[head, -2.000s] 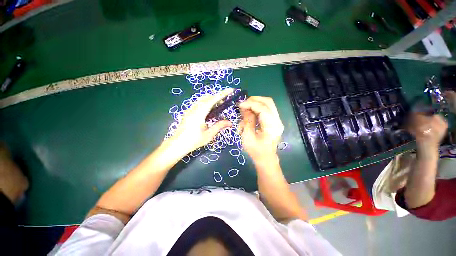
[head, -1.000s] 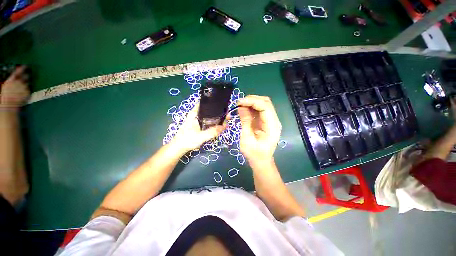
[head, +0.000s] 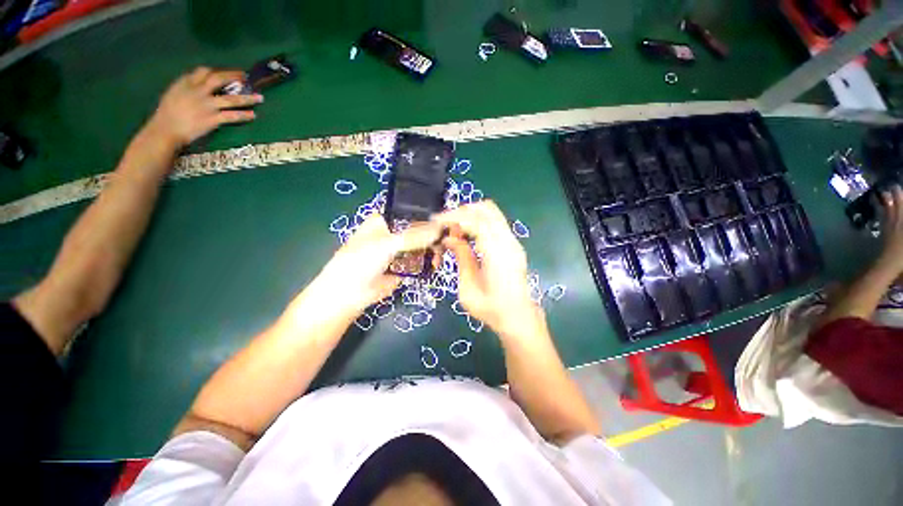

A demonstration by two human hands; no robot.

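My left hand (head: 361, 265) holds a black phone body (head: 418, 183) upright over the loose pile of white rings (head: 404, 309). The phone's far end points at the pale strip, and its near end shows a brownish area beside my fingers. My right hand (head: 485, 259) has its fingertips together at the phone's lower right side, touching or nearly touching it. Whether a ring is between those fingertips cannot be made out.
A glossy black blister tray (head: 693, 222) lies to the right. Beyond the pale strip (head: 297, 151), several phones lie on the green belt (head: 327, 99). A neighbour's hand (head: 198, 109) is on one at the left. Another person's arm (head: 876, 272) and a red stool (head: 688, 380) are at the right.
The held phone has turned more upright and my right fingertips have moved onto its lower part. The belt phones have shifted left. The left neighbour's arm has reached out to a phone on the belt.
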